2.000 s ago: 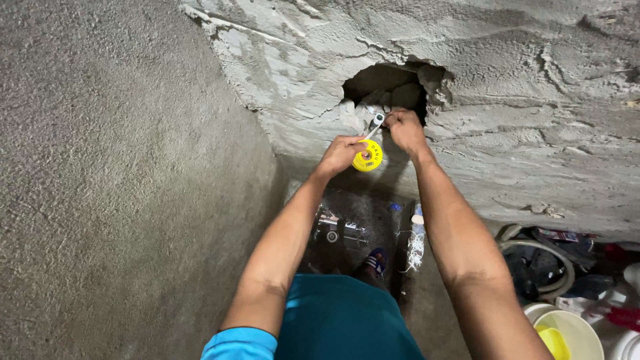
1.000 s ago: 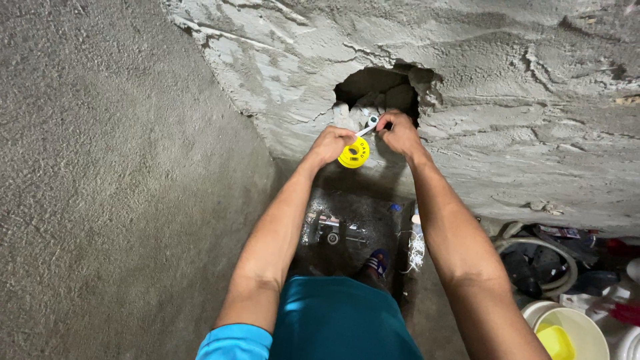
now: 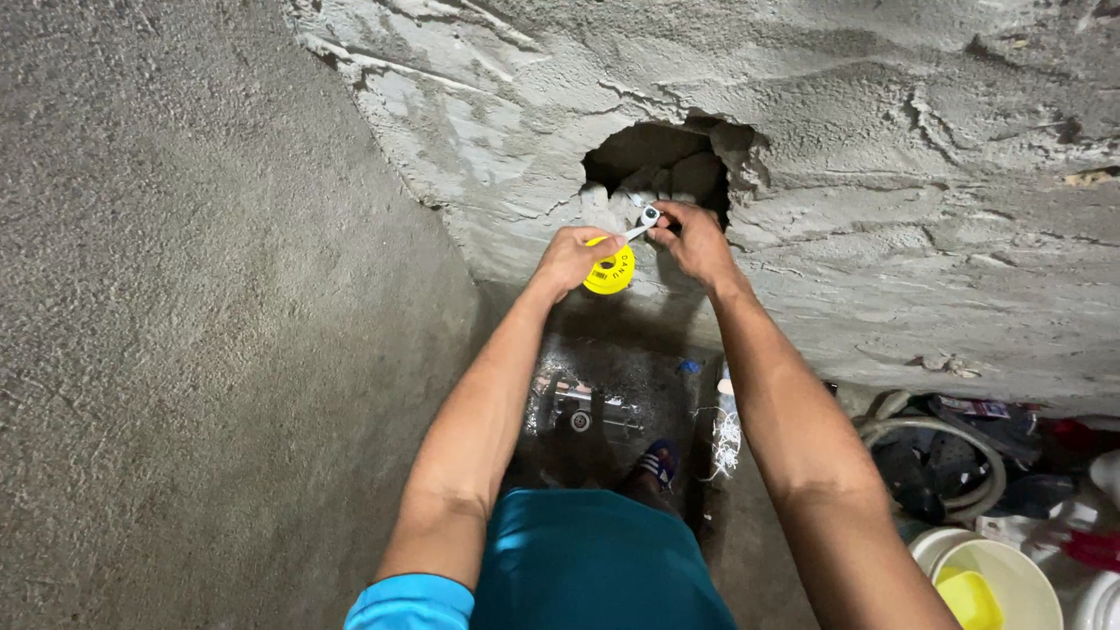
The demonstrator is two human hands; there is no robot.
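My left hand [image 3: 573, 261] grips a yellow spool of thread-seal tape [image 3: 610, 269], with a strip of white tape [image 3: 636, 233] stretched from it toward the right. That strip meets a small white round pipe end or fitting [image 3: 650, 215] with a dark centre. The fingers of my right hand [image 3: 696, 241] pinch at the fitting's right side. Both hands are just in front of the lower edge of a rough hole [image 3: 661, 149] in the grey plastered wall. What lies deep in the hole is dark.
A rough cement wall [image 3: 219, 332] rises at the left. Below are a wet floor with a drain-like round piece [image 3: 580, 421], white shreds [image 3: 726, 442] and a sandalled foot [image 3: 656, 464]. At the lower right lie a coiled hose [image 3: 989, 490], white buckets [image 3: 1032, 586] and dark bags.
Both hands remain at the fitting before the hole. The yellow spool has shifted and turned slightly in my left hand, and the tape still runs to the fitting.
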